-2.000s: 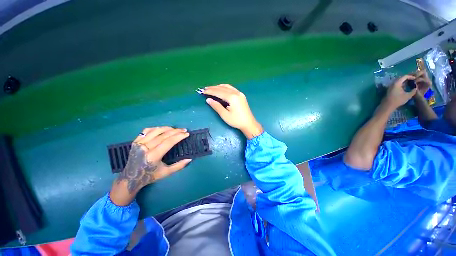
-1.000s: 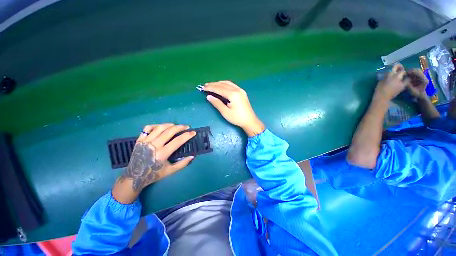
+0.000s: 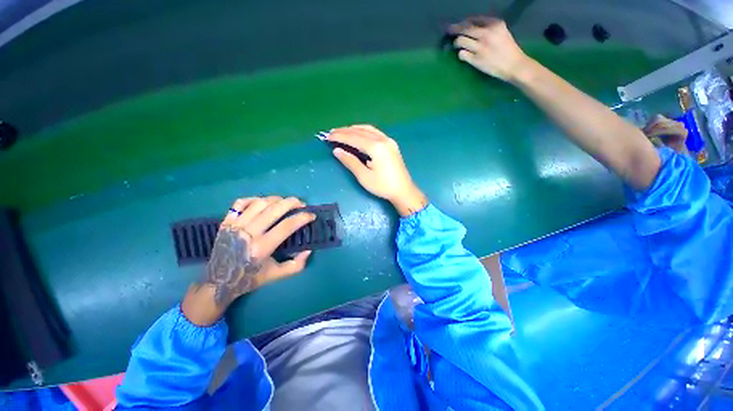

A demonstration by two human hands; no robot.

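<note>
A black slotted tray (image 3: 193,241) lies flat on the green bench. My left hand (image 3: 255,245) rests over its middle with fingers spread and thumb apart; whether anything is under the palm is hidden. My right hand (image 3: 374,163) is raised to the right, above the bench and away from the tray. It holds tweezers (image 3: 351,151), with a dark handle between thumb and fingers and bright silver tips pointing left. I see nothing between the tips.
Black round units stand on the far band, two at far right (image 3: 554,33) and one at the left edge (image 3: 7,134). Dark slabs (image 3: 28,297) lie at far left. A neighbouring person's hand (image 3: 492,50) reaches across at upper right. Clear plastic bags (image 3: 710,100) lie at right.
The neighbour's arm has reached out to the black unit on the far band. The far units have shifted slightly left. My hands have barely moved.
</note>
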